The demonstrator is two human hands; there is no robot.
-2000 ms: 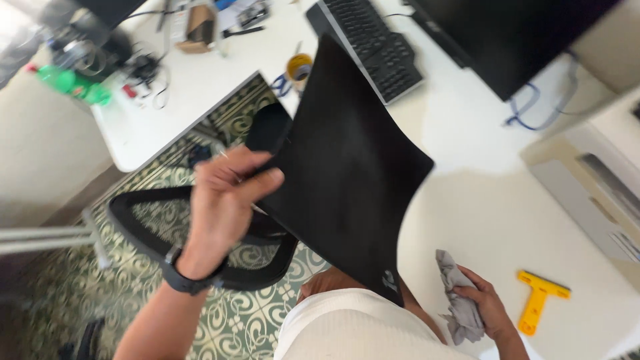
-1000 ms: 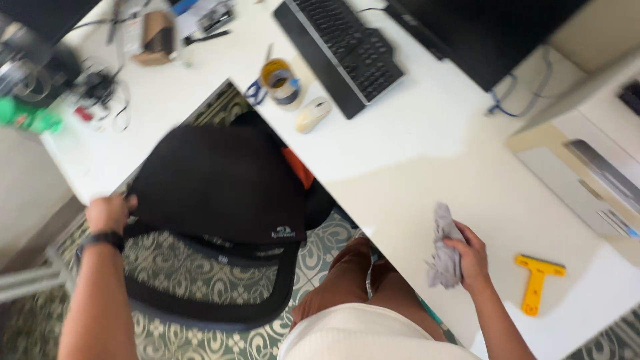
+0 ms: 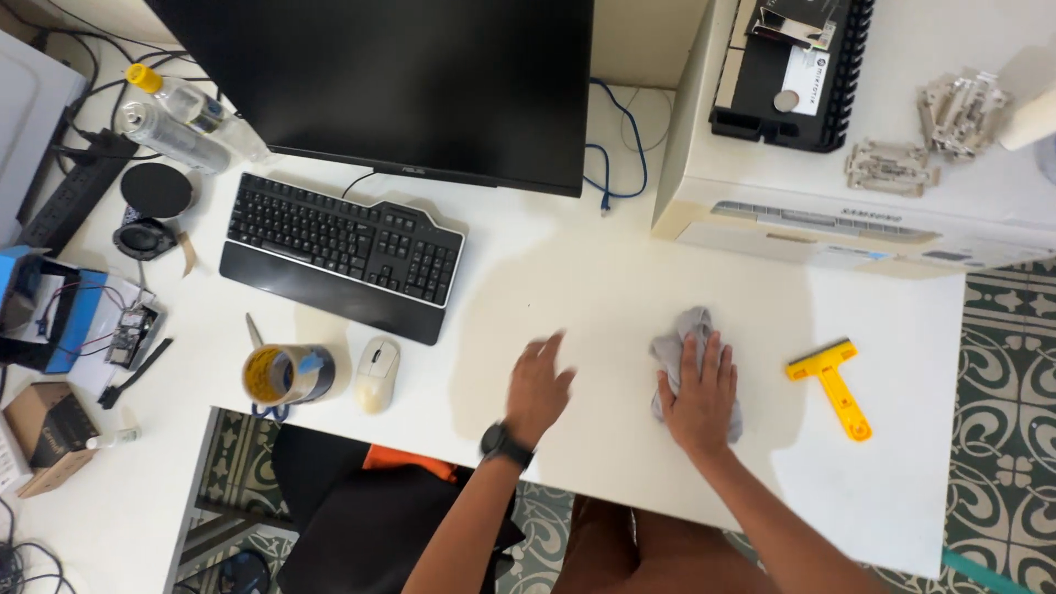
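Note:
My right hand (image 3: 701, 392) lies palm down on a crumpled grey cloth (image 3: 695, 330) on the white desk (image 3: 594, 363). My left hand (image 3: 538, 388), slightly blurred, is over the desk with its fingers apart and nothing in it; a dark watch is on that wrist. Left of it is a pale computer mouse (image 3: 378, 375), below a black keyboard (image 3: 338, 252). A yellow scraper (image 3: 833, 388) lies to the right of the cloth. The black mat (image 3: 371, 528) rests on the chair below the desk edge.
A monitor (image 3: 396, 82) stands behind the keyboard. Tape rolls (image 3: 289, 373) sit near the front edge at left. A large white box (image 3: 825, 223) at back right bears metal parts and a black tray (image 3: 775, 91). A blue cable (image 3: 631, 157) lies between monitor and box.
My left hand has let go of the black mat, which it held up two seconds ago, and is now over the desk. My right hand has flattened onto the cloth. The view has turned toward the desk.

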